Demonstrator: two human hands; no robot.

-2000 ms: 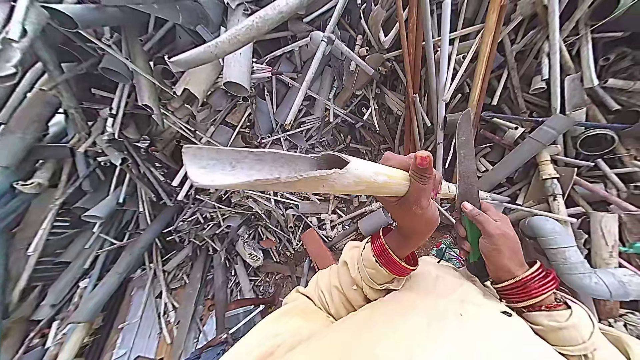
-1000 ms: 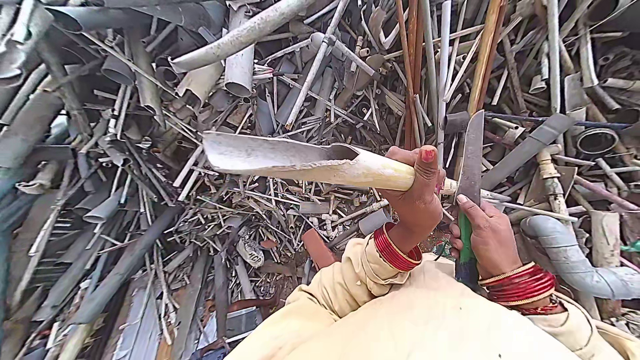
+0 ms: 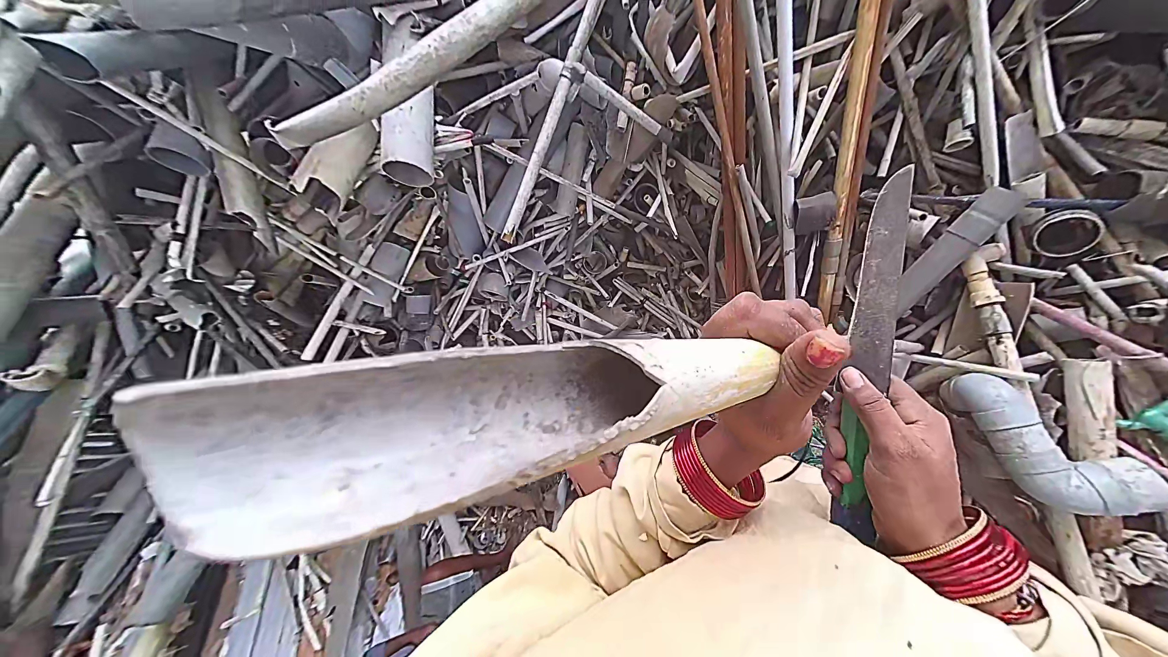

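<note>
A whitish plastic pipe [image 3: 365, 438], split open along most of its length like a trough, extends leftward from my left hand [image 3: 776, 374]. That hand grips its narrower, yellowish whole end, thumb uppermost. My right hand [image 3: 899, 456] is closed around the green handle of a knife [image 3: 882, 274], whose broad, worn metal blade points up. The blade stands just right of my left thumb; whether they touch I cannot tell. Red bangles circle both wrists. The pipe's right end is hidden by my left fingers.
Scrap pipes and broken plastic pieces [image 3: 511, 265] cover the ground all around. Long brown poles [image 3: 853, 137] stand beyond my hands. A grey curved pipe fitting [image 3: 1049, 447] lies right of my right hand, near a pipe ring [image 3: 1068, 234].
The split pipe's open end has swung lower and looks larger in view. My left hand still holds the pipe, and my right hand keeps the knife upright.
</note>
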